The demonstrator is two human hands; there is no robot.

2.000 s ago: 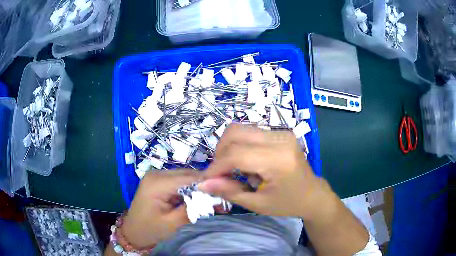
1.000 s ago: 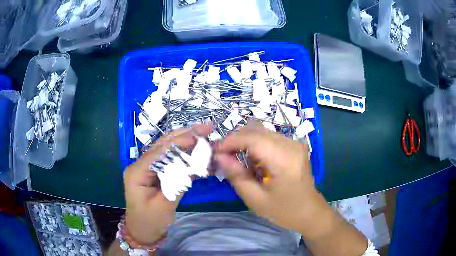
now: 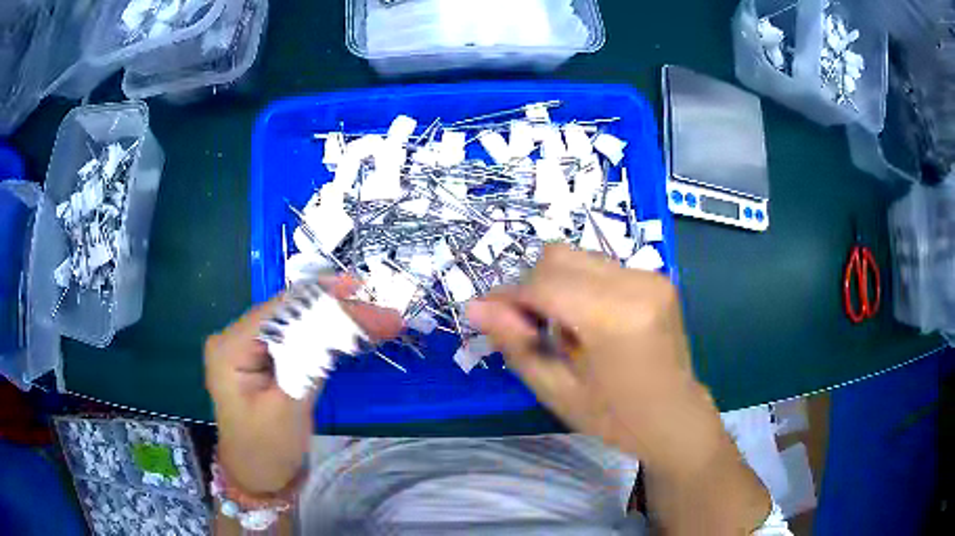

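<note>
The blue tray lies in front of me, filled with thin metal pins with white tabs. My left hand is over the tray's lower left edge and holds a fan of tagged pins, white tabs bunched together. My right hand is over the tray's lower right part, blurred, with thumb and forefinger at a white-tabbed pin. Something dark shows inside my right palm; its shape is mostly hidden by the fingers.
A digital scale and red-handled scissors lie right of the tray. Clear tubs stand at left, behind and at upper right. A compartment box is at lower left.
My left hand has moved left and away from my right hand with the fan of tagged pins. My right hand has turned palm down over the tray's lower right part.
</note>
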